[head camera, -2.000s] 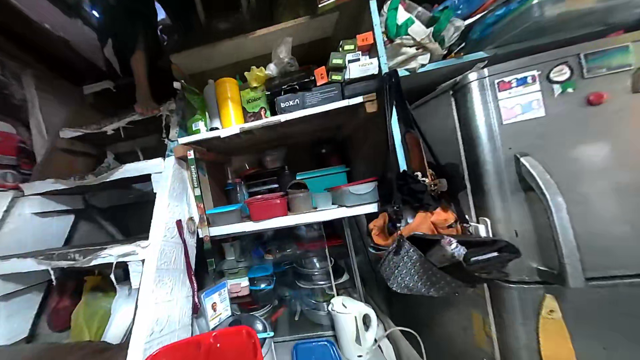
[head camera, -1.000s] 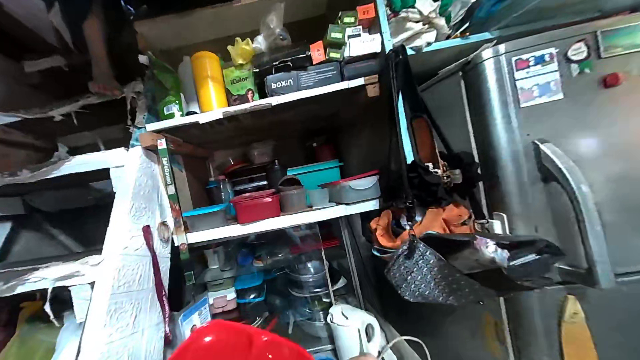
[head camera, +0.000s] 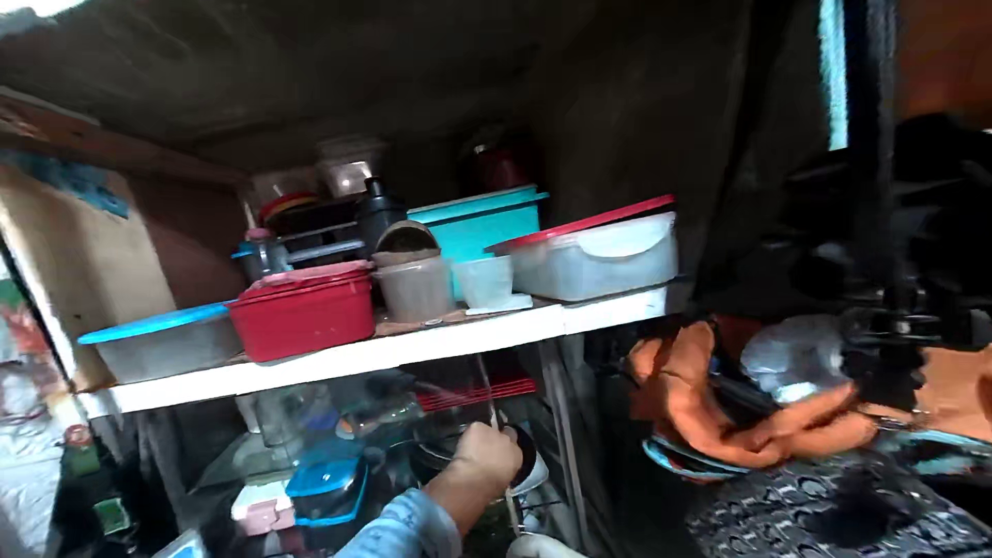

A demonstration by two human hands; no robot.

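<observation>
My left hand (head camera: pixel 488 457), at the end of a light blue sleeve, is closed around the edge of a clear sheet (head camera: pixel 490 391) hanging in front of the lower shelf; whether it is plastic or glass I cannot tell. Behind the hand is a dark round pan or pot, partly hidden. Left of it, a blue-lidded food container (head camera: pixel 325 484) and a white and pink container (head camera: pixel 263 508) sit behind the sheet. The top of a white electric kettle (head camera: pixel 542 547) shows just below the hand. My right hand is not in view.
Above my hand, a white-edged shelf (head camera: pixel 480 332) carries a red plastic container (head camera: pixel 306 314), a blue-lidded tub (head camera: pixel 167 345), a teal box (head camera: pixel 488 225) and a clear container with a red lid (head camera: pixel 612 260). Bags with orange straps (head camera: pixel 697 403) hang at the right.
The view has moved much closer to the shelves. My left hand is now plainly in view, on the clear sheet's edge. The red plastic item at the bottom edge has left view, as has the refrigerator.
</observation>
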